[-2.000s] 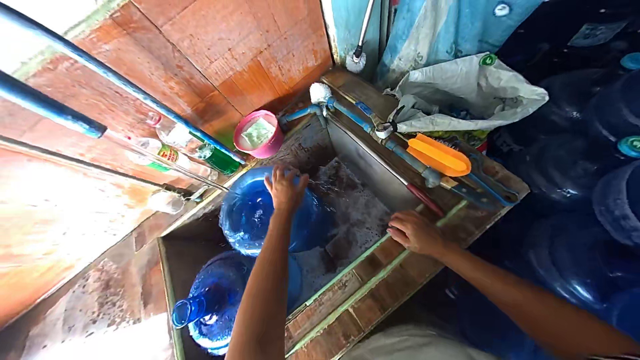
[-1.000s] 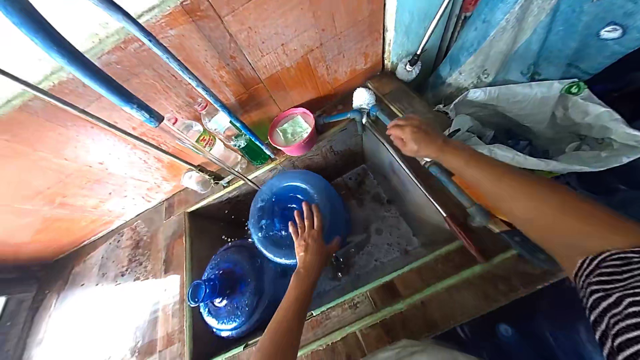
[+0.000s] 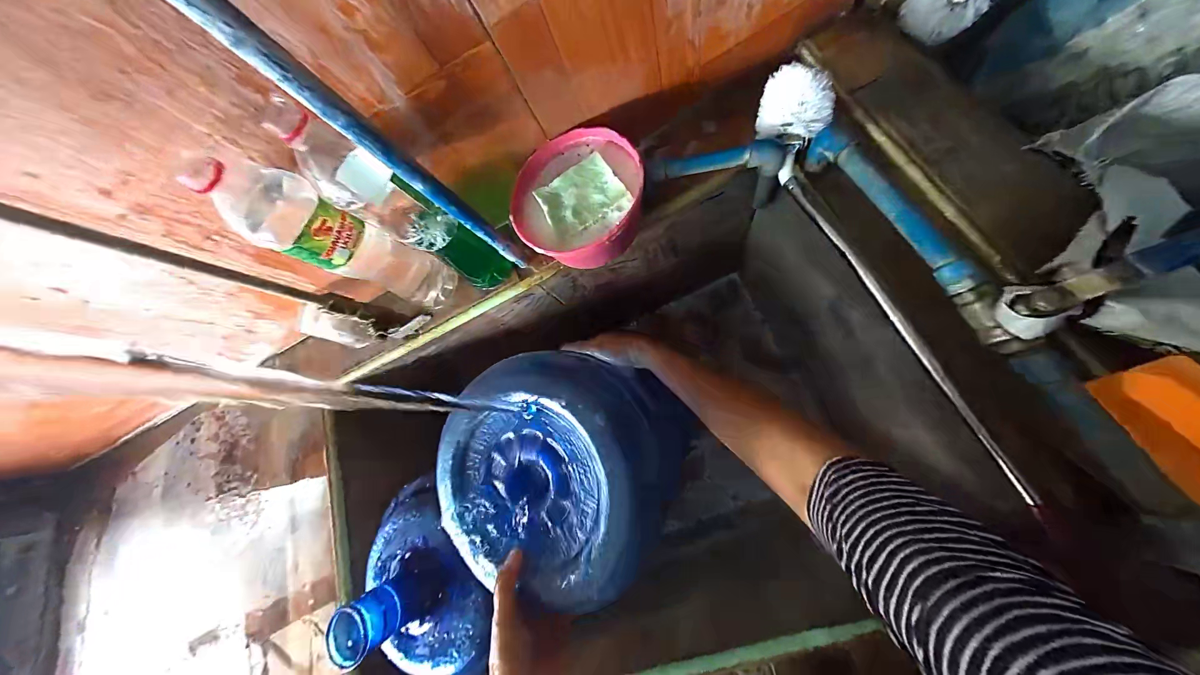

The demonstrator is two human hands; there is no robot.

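A large blue plastic water jug (image 3: 525, 478) lies tilted in the tiled basin, its ridged base facing up and left. My right hand (image 3: 623, 352) rests against the jug's upper far side, fingers partly hidden behind it. At the base's lower rim is my left hand (image 3: 508, 600), its thumb or a finger showing and the rest out of sight. A thin stream of water (image 3: 422, 397) reaches the jug's base from the left. Beside it, a second blue jug (image 3: 431, 591) stands lower left with its neck (image 3: 361, 626) toward me.
On the far ledge are a pink tub (image 3: 577, 197) with a pale packet, and two plastic bottles (image 3: 328, 234). A white-headed brush (image 3: 795, 98) lies by blue pipes (image 3: 891, 206) along the right wall. An orange object (image 3: 1153, 412) sits at the right edge; blue poles cross upper left.
My right hand has moved from the pipes at the basin's right side to the jug. The jug has been tipped so that its base faces up and left. The view has moved closer.
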